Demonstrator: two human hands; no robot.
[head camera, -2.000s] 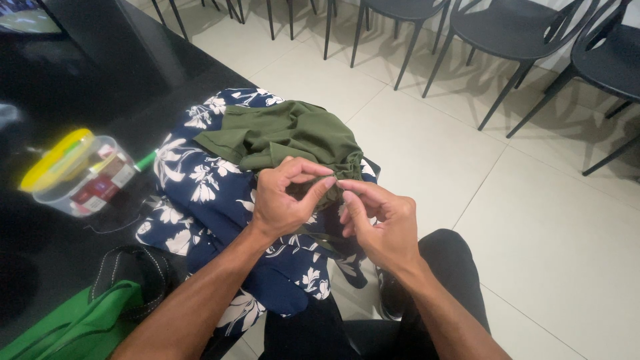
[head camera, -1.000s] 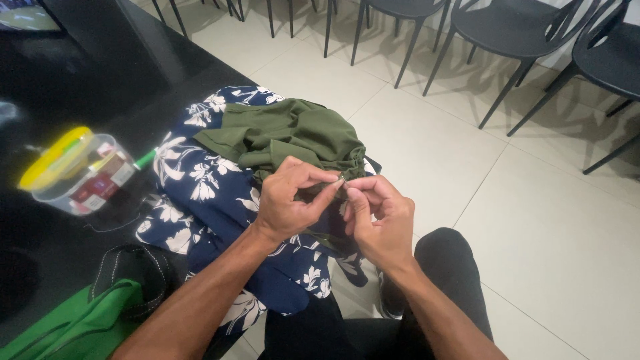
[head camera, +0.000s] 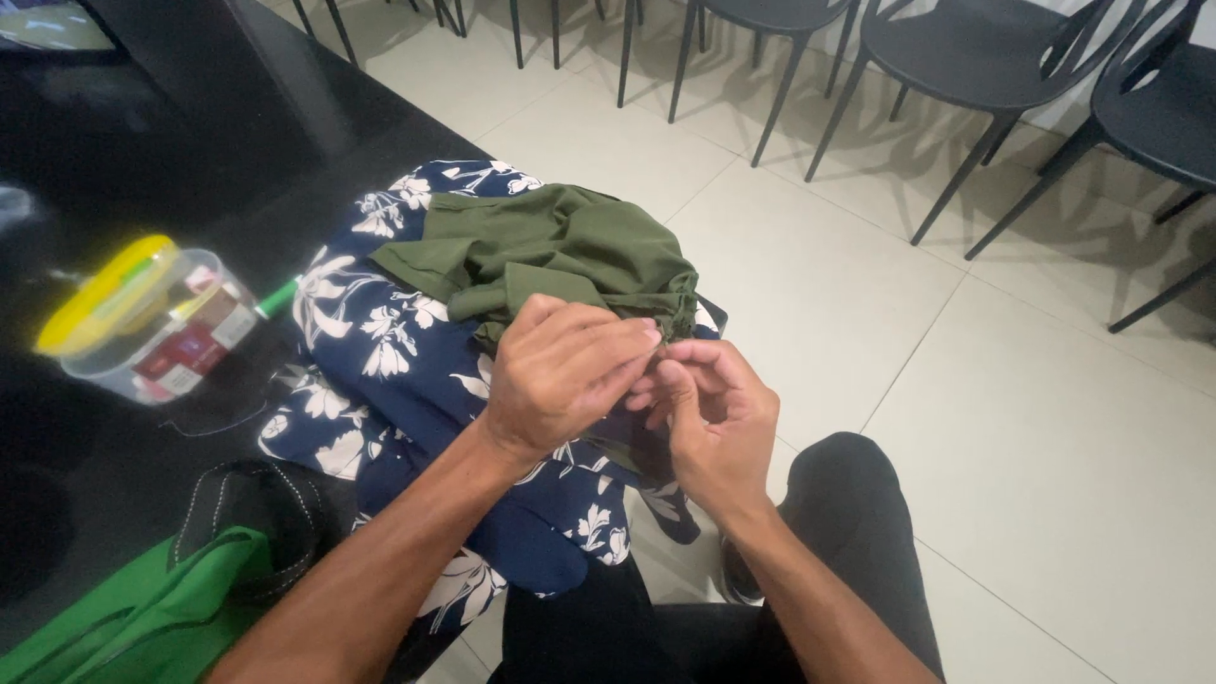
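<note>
Olive-green cloth (head camera: 589, 237), gathered at its right end, lies on a navy fabric with white flowers (head camera: 408, 380) at the table's edge. My left hand (head camera: 560, 370) has its thumb and fingers pinched together at the gathered end of the green cloth. Close beside it, my right hand (head camera: 717, 408) has thumb and forefinger near the same spot, its other fingers curled. Whatever small thing lies between the fingertips is too small to make out.
On the black table (head camera: 237, 190) stands a clear plastic tub (head camera: 180, 342) with a yellow lid (head camera: 104, 294), by a green stick-like object (head camera: 278, 297). A green cloth (head camera: 142, 608) lies lower left. Black chairs (head camera: 959, 52) stand beyond the tiled floor.
My left hand's fingers have closed more over the gathered edge of the green cloth. The fabrics and the tub have stayed in place.
</note>
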